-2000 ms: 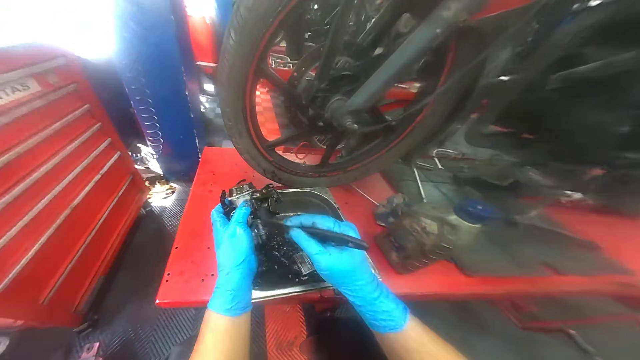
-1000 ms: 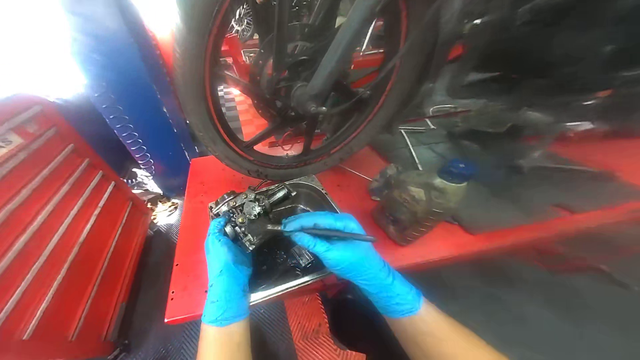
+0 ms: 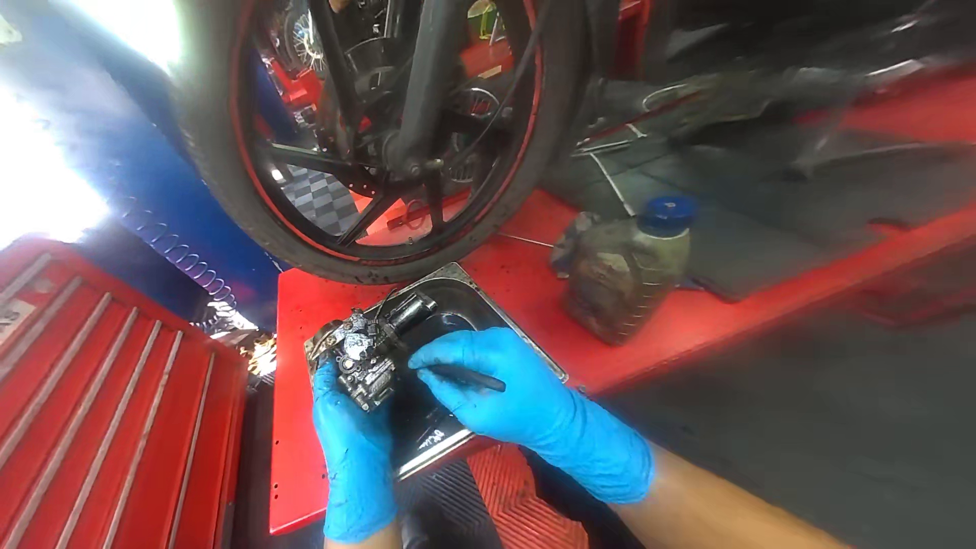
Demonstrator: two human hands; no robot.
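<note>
My left hand (image 3: 351, 450), in a blue glove, holds a dirty metal carburetor (image 3: 366, 354) over the left part of a metal tray (image 3: 526, 332). My right hand (image 3: 496, 385), also gloved in blue, grips a slim dark-handled tool (image 3: 465, 375) between thumb and fingers, just right of the carburetor. The tool's working end is hidden by the fingers, so I cannot tell whether it touches the carburetor. Dark liquid and small wet parts lie in the tray, partly covered by both hands.
The tray rests on a red metal platform (image 3: 301, 457). Above it stands a motorcycle's front wheel (image 3: 396, 267). A grimy plastic bottle with a blue cap (image 3: 629, 267) is to the right. A red tool cabinet (image 3: 114, 412) stands left, near a coiled air hose (image 3: 179, 252).
The carburetor is turned and shows more of its metal body than two seconds ago. My right hand keeps the dark tool beside it. The view has shifted closer.
</note>
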